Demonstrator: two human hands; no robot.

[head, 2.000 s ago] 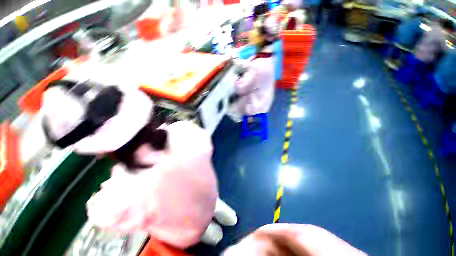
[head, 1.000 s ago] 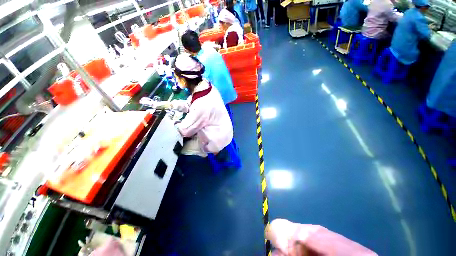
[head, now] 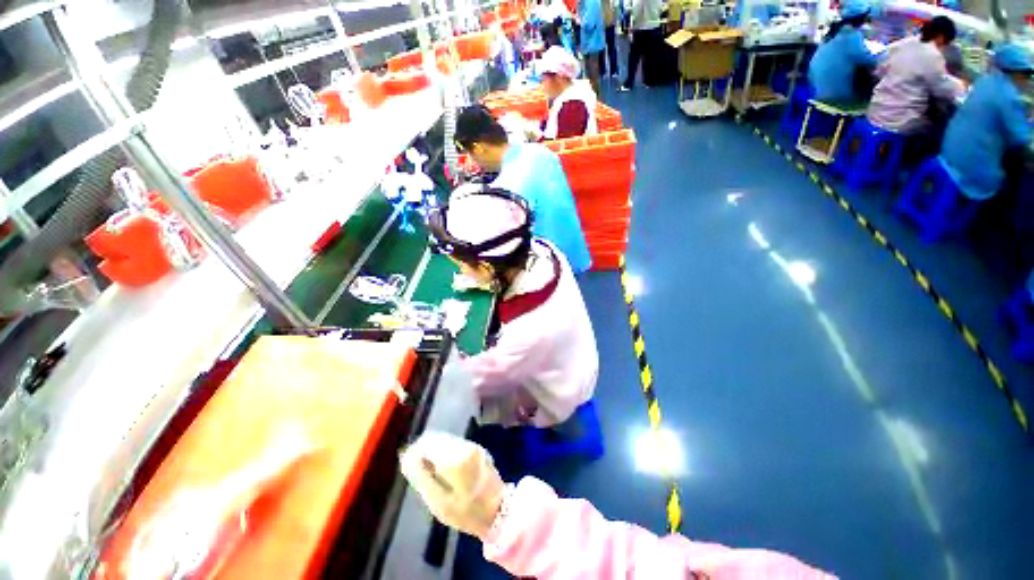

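Note:
My right hand (head: pixel 456 482), in a pale glove or finger cots, reaches in from the bottom right in a pink sleeve, beside the box's right side. Its fingers look bent; blur hides whether it holds anything. The box lid with a red-orange mat (head: pixel 301 380) lies at lower left on a black-framed box (head: pixel 422 399). Blurred clear plastic (head: pixel 187 510) lies on the mat's near part. My left hand is not in view.
A worker in pink (head: pixel 539 340) sits just beyond the box at the green belt (head: pixel 374 255). Red bins (head: pixel 232 187) stand on the white shelf at left. Stacked red crates (head: pixel 601 187) stand farther up the line. Blue floor (head: pixel 748 374) lies right.
The view has swung and moved closer to the box. My right hand has come into view from the bottom right, beside the box; earlier only its sleeve clearly showed.

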